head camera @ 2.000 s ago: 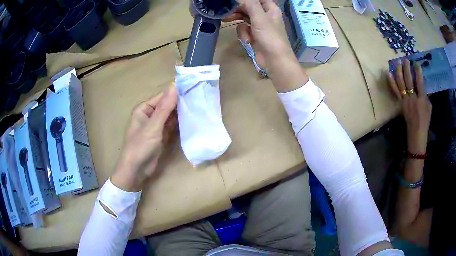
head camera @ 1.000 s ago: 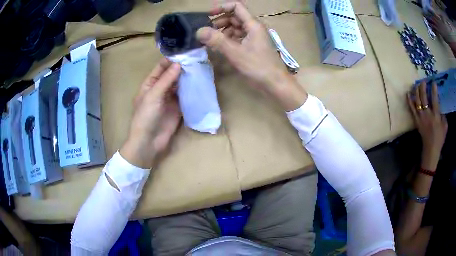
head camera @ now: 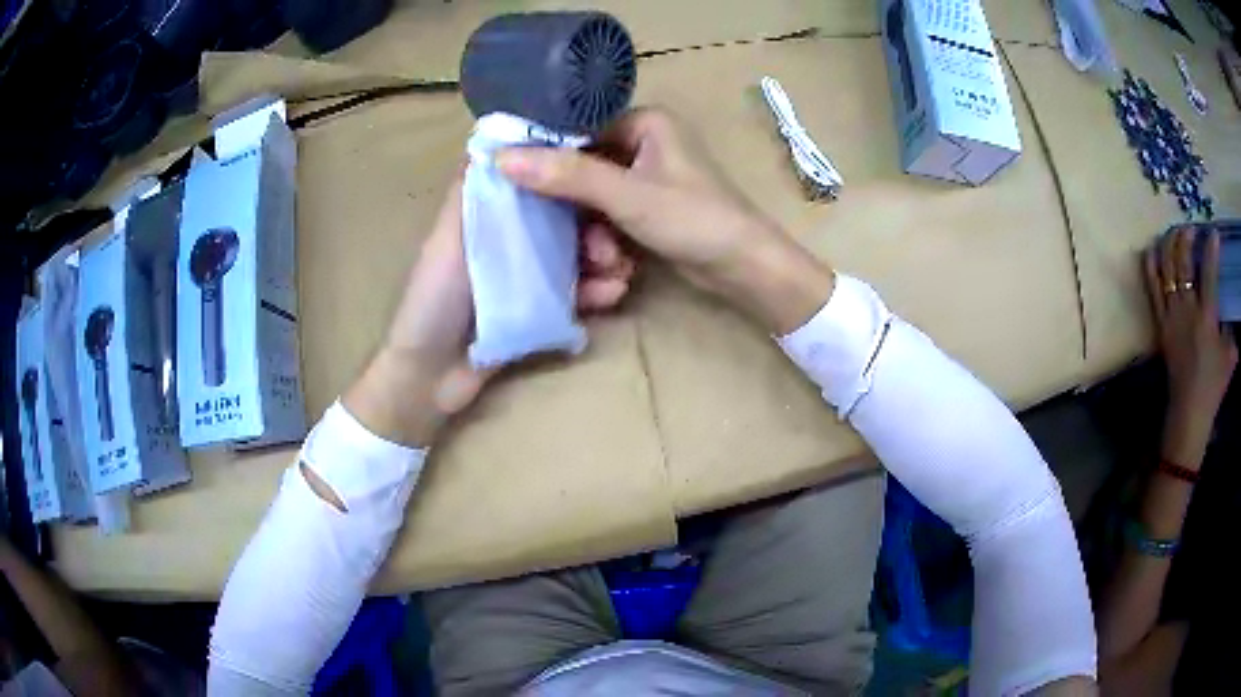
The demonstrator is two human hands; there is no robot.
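A dark grey mini fan (head camera: pixel 551 68) is held upright above the table, its round grilled head uncovered at the top. A white protective sleeve (head camera: pixel 524 279) covers its handle up to the head. My left hand (head camera: pixel 442 293) holds the sleeved handle from the left and behind. My right hand (head camera: pixel 653 204) grips the sleeve's upper part, with the thumb across its front near the opening. The handle inside the sleeve is hidden.
Several pale blue retail boxes (head camera: pixel 225 293) stand at the left. A coiled white cable (head camera: pixel 800 139) and another box (head camera: pixel 953 95) lie at the right on kraft paper (head camera: pixel 776 395). Small parts (head camera: pixel 1157 143) and a neighbour's hand (head camera: pixel 1192 320) are far right. Dark grey pieces fill the back left.
The sleeve has gone from partway up the handle to just below the fan head. My right hand has moved from the head down onto the sleeve. The fan has turned so its grille faces right.
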